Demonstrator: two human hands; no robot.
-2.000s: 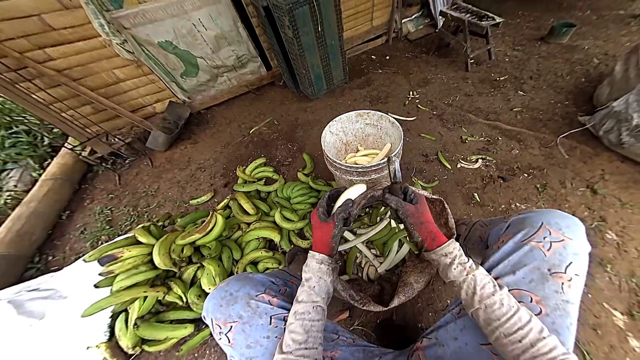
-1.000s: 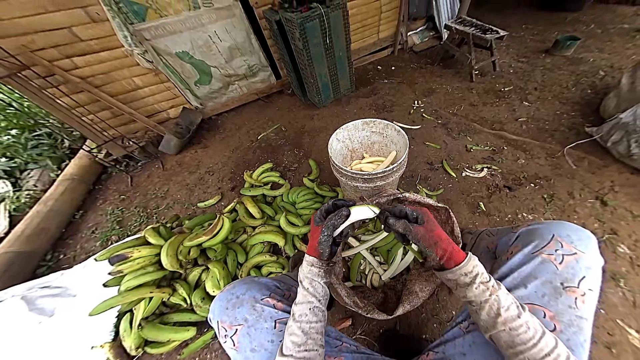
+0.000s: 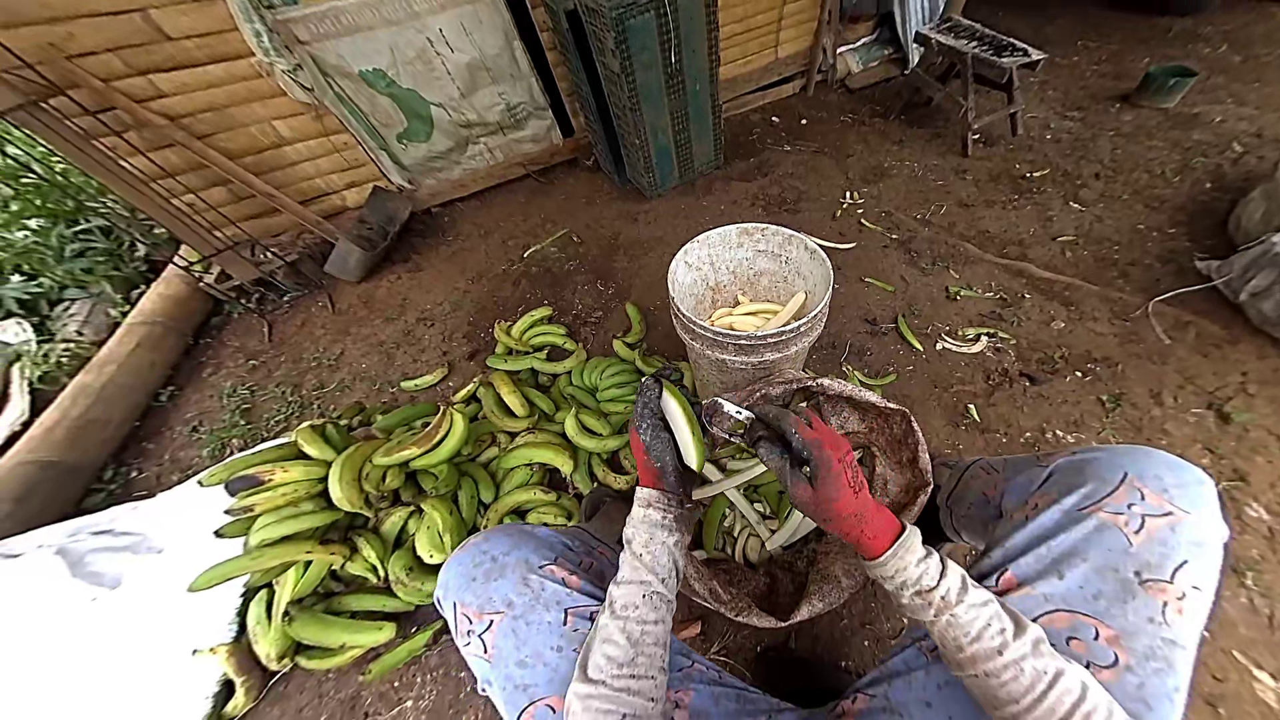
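Note:
My left hand (image 3: 660, 440), in a dirty red and black glove, holds a partly peeled green plantain (image 3: 683, 425) with its pale flesh showing. In my right hand (image 3: 825, 470), gloved alike, is a small metal peeling tool (image 3: 727, 415), close to the plantain but apart from it. Below both hands an open woven sack (image 3: 900, 430) holds green and whitish peels (image 3: 745, 500). Just beyond it stands a dirty white bucket (image 3: 750, 350) with peeled plantains (image 3: 760, 313) inside. A large heap of green plantains (image 3: 430, 500) lies to my left.
A white sheet (image 3: 110, 590) lies under the heap's left edge. Tall green crates (image 3: 650, 100) stand by the bamboo wall, with a shovel (image 3: 370, 235) to their left. Farther right are a small wooden stand (image 3: 975, 60), a green container (image 3: 1165, 85) and filled sacks (image 3: 1255, 270). Peel scraps dot the soil.
The hands have moved apart. The plantain in my left hand is now more upright and shows green skin along one side. The metal tool has come into clear view in my right hand.

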